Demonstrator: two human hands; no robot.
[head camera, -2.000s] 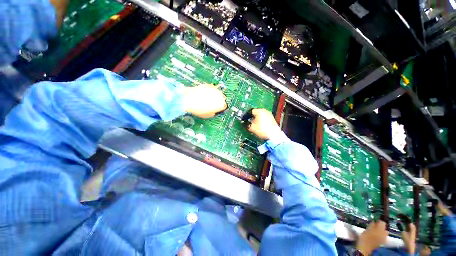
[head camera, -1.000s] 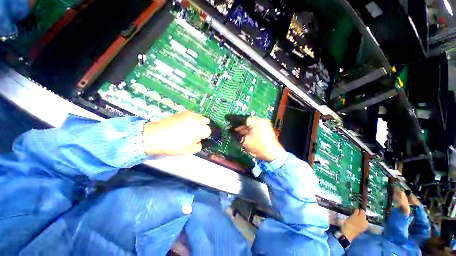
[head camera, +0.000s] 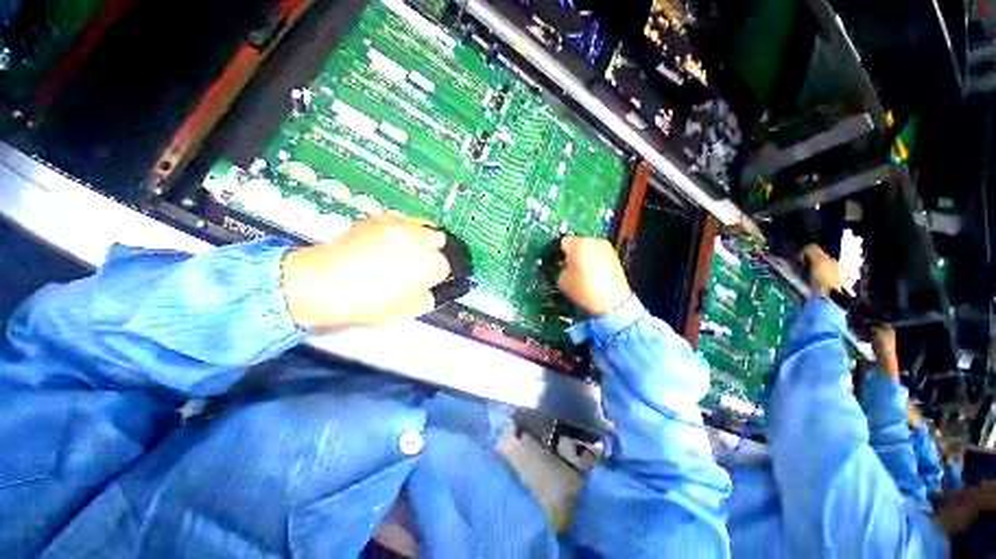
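A large green circuit board (head camera: 437, 142) with white outlines lies in a black carrier with reddish-brown side bars. My left hand (head camera: 371, 271) is over the near edge of the board, its fingers curled, with black at the fingertips. My right hand (head camera: 591, 275) is over the board's near right part, its fingers also curled, with black at the fingertips. Whether the black is finger coverings or a held part cannot be told. Any small piece in either hand is hidden by the fingers.
Component bins (head camera: 699, 120) with pale, blue and tan pieces stand behind the metal rail (head camera: 590, 98). A second board (head camera: 748, 317) lies to the right. Another worker's hand (head camera: 825, 270) reaches toward the dark racks. The near metal rail (head camera: 437, 377) runs before my body.
My left hand has moved slightly left and my right hand slightly right, so they are farther apart. At right, the neighbouring worker's arm has come up over the second board toward the racks.
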